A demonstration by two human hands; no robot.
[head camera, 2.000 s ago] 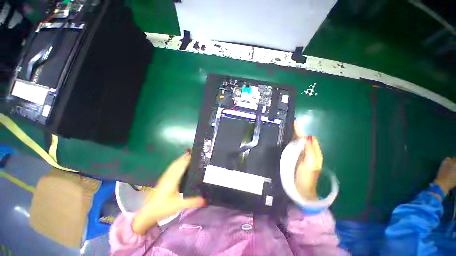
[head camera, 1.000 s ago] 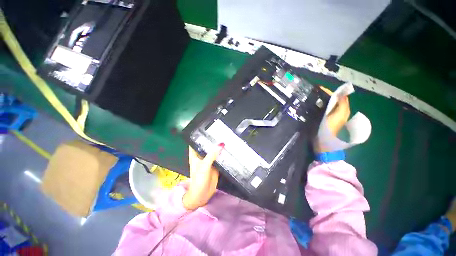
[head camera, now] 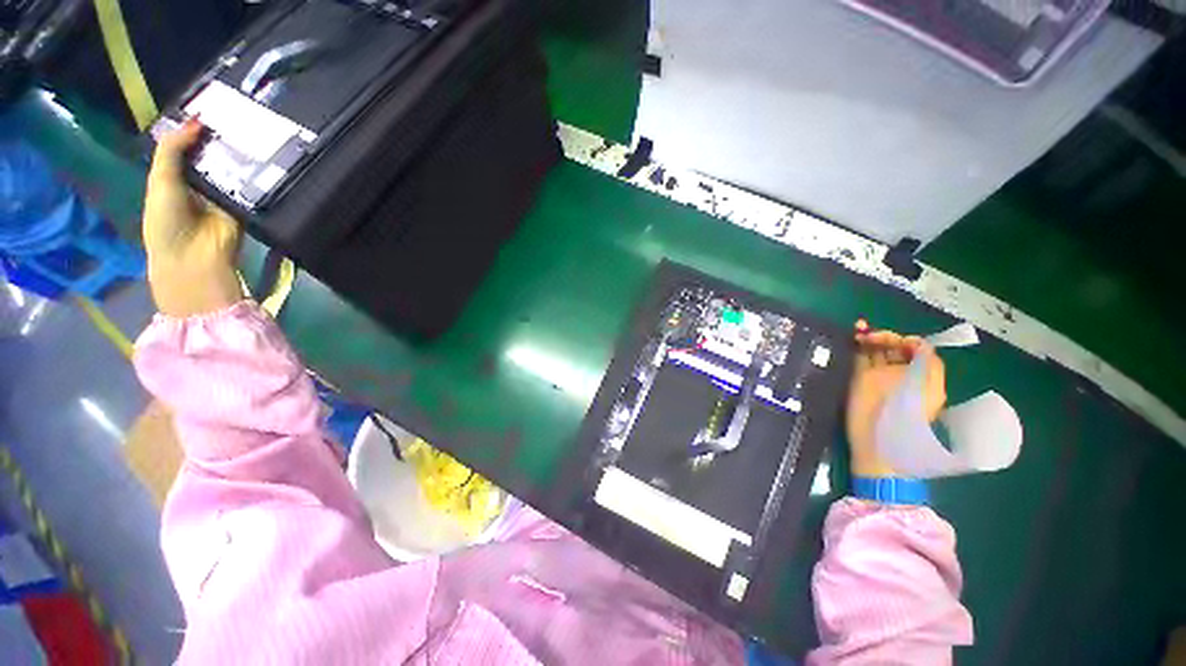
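An open tablet housing (head camera: 709, 436) lies on a black foam tray (head camera: 817, 520) on the mat, its board end away from me. My right hand (head camera: 888, 401) is beside the tray's right edge, with the curled white release liner (head camera: 985, 436) in it; whether its fingertips touch the tray is unclear. My left hand (head camera: 193, 241) is at the upper left, gripping the near-left corner of a second open tablet (head camera: 325, 81) on top of the black tray stack (head camera: 436, 195). Its thumb is on top by the white label; its fingers are hidden under the edge.
An upright white board (head camera: 806, 143) stands behind the bench's white edge strip (head camera: 741, 206). A white bin (head camera: 403, 501) with yellow pieces is below the near edge. A yellow band (head camera: 124, 65) hangs at the upper left. A blue stool (head camera: 65, 241) is on the floor at left.
The tray and tablet, turned and held in both hands a second ago, now lie straighter on the mat. My left hand has moved from them to the stack's top tablet. The view has shifted left.
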